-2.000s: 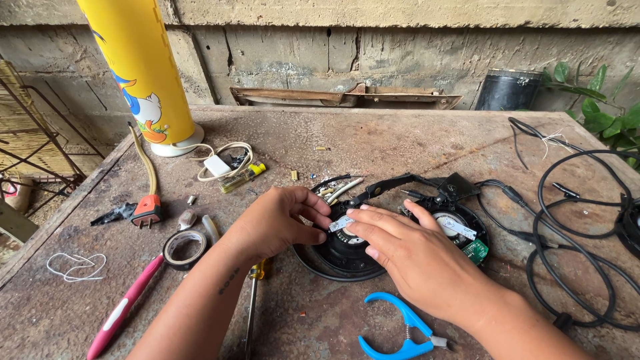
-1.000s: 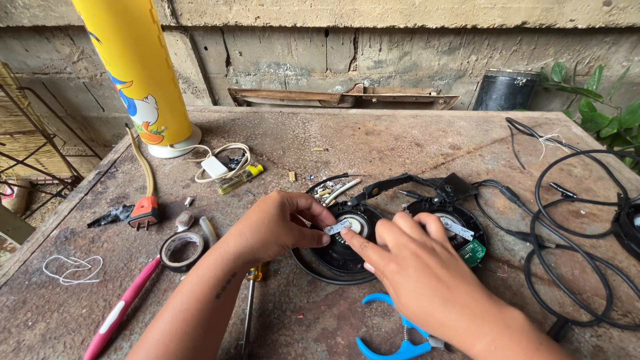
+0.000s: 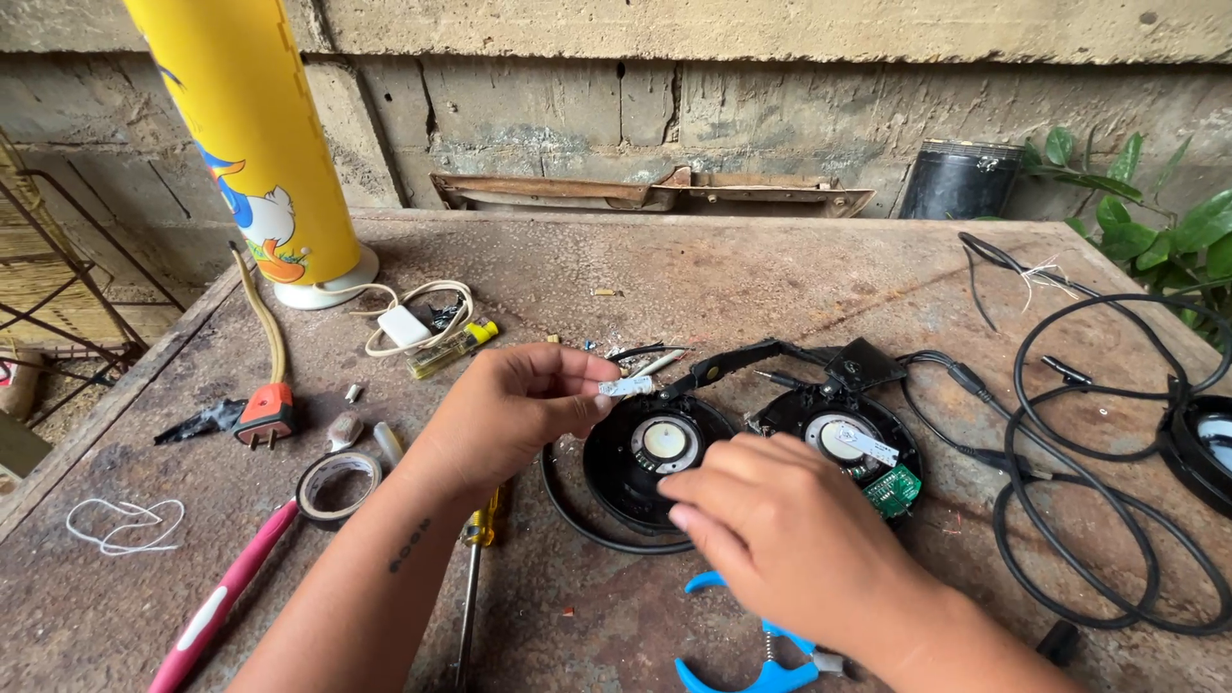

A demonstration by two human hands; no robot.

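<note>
Between its thumb and fingers my left hand (image 3: 525, 409) pinches a small whitish sticker strip (image 3: 627, 387), above the back edge of the left headphone earcup. That black earcup (image 3: 616, 462) lies opened, its round speaker driver (image 3: 666, 440) facing up. My right hand (image 3: 770, 520), fingers loosely bent and seemingly holding nothing, hovers at the front right of this earcup. Behind it lies the second earcup (image 3: 890, 414), with a driver, a similar pale strip (image 3: 871, 446) and a green circuit board (image 3: 892, 491). A black headband piece (image 3: 731, 364) lies behind the earcups.
Blue-handled pliers (image 3: 791, 679) and a screwdriver (image 3: 472, 577) lie in front. At left are black tape (image 3: 339, 486), a pink-handled tool (image 3: 226, 597), an orange plug (image 3: 265, 412) and a yellow cylinder (image 3: 260, 144). Black cable loops (image 3: 1011, 481) spread at right.
My left hand has lifted the pale strip off the left earcup's driver toward the back left. My right hand has drawn away from the driver toward the front right.
</note>
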